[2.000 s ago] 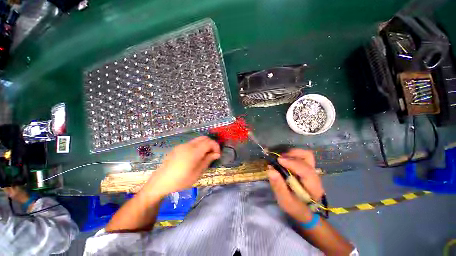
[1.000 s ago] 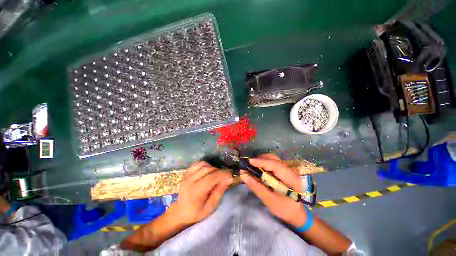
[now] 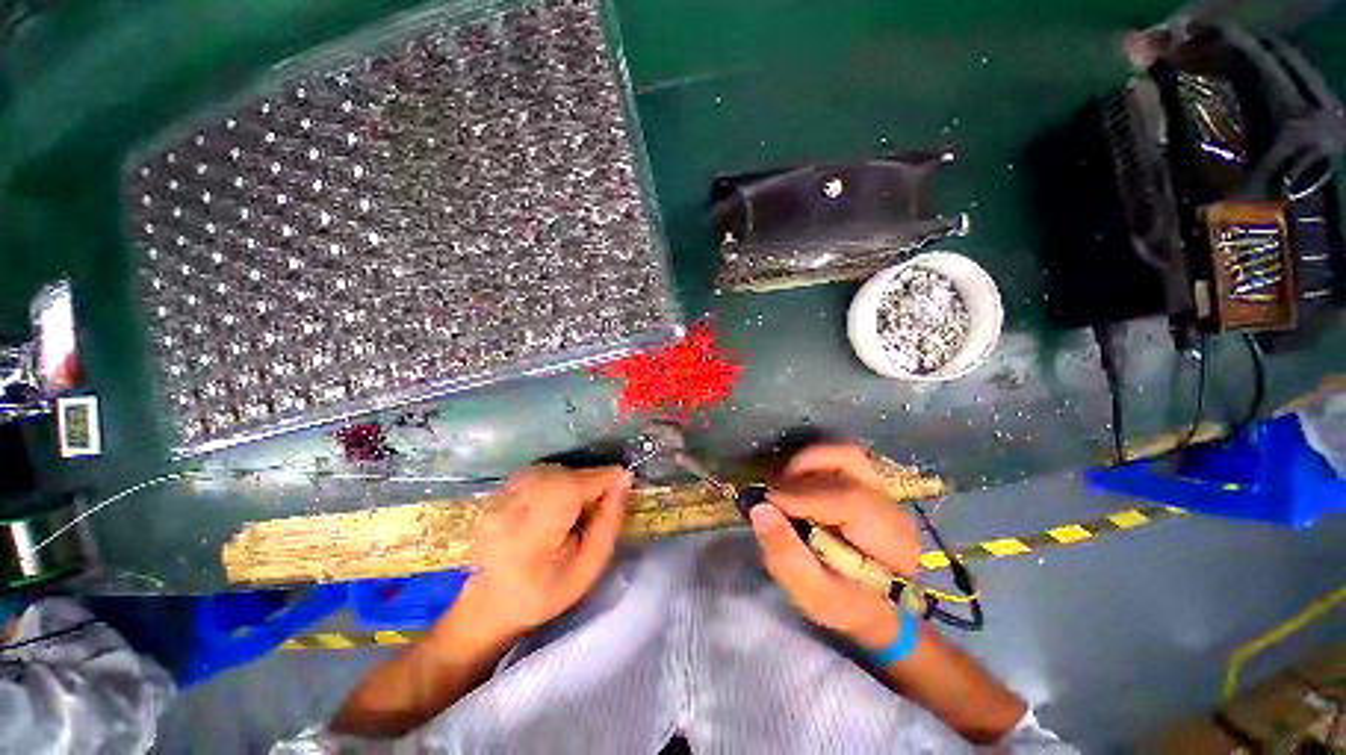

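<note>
My right hand (image 3: pixel 839 534) holds the soldering iron (image 3: pixel 830 555), with its yellowish handle and black grip; its thin metal tip points up and left. My left hand (image 3: pixel 543 534) is over the wooden strip, thumb and forefinger pinched together at a thin pale line, likely solder wire (image 3: pixel 118 490), that runs from the spool at left. A small silvery workpiece (image 3: pixel 644 449) shows just beyond the left fingertips, beside a small dark round holder (image 3: pixel 667 437); I cannot tell whether the fingers touch it. The red heap (image 3: pixel 682 372) lies just above.
A large clear tray (image 3: pixel 428 221) of silvery parts is upper left. A dark red heap (image 3: pixel 363 441) lies below it. A black pouch (image 3: pixel 830 218) and white bowl (image 3: pixel 927 316) are right of centre. The soldering station (image 3: pixel 1166 192) is far right. A person's sleeve (image 3: pixel 77 684) is lower left.
The view has shifted, so the bench things sit further left and higher. My hands have moved slightly apart, and the iron tip and holder are now exposed between them.
</note>
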